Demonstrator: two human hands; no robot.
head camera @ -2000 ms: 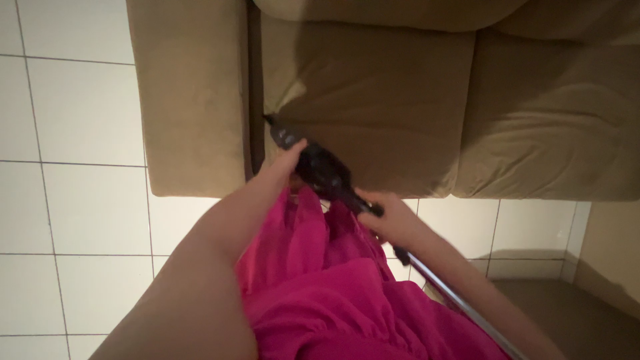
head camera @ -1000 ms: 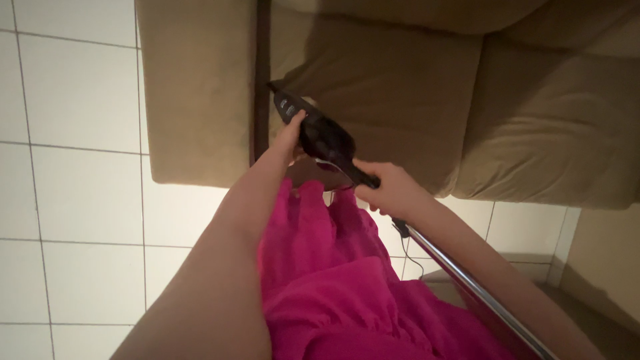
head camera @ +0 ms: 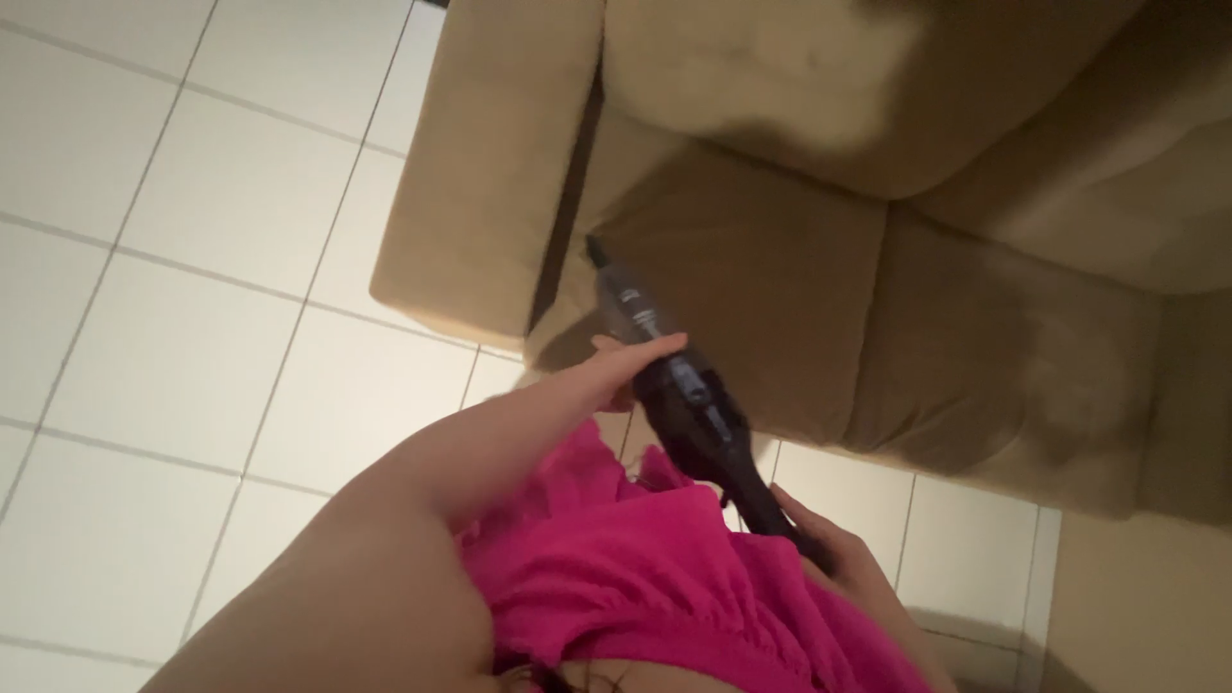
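A black stick vacuum cleaner [head camera: 693, 404] with a narrow pointed nozzle slants across the middle of the view. My left hand [head camera: 635, 366] grips its front body near the translucent dust cup, thumb on top. Farther back, my right hand [head camera: 833, 539] is around the rear handle, partly hidden by the handle and the pink clothing. The nozzle tip [head camera: 595, 248] is over the sofa seat, close to the gap beside the armrest; whether it touches the fabric I cannot tell.
A brown fabric sofa [head camera: 770, 279] spans the upper right, its wide armrest [head camera: 491, 164] at the left end. White floor tiles [head camera: 192, 356] lie to the left and below the seat front. A beige wall [head camera: 1136, 597] stands at the lower right.
The view has tilted and shifted, showing more of the sofa back. Both hands still hold the vacuum cleaner. The metal tube seen behind it earlier is out of sight.
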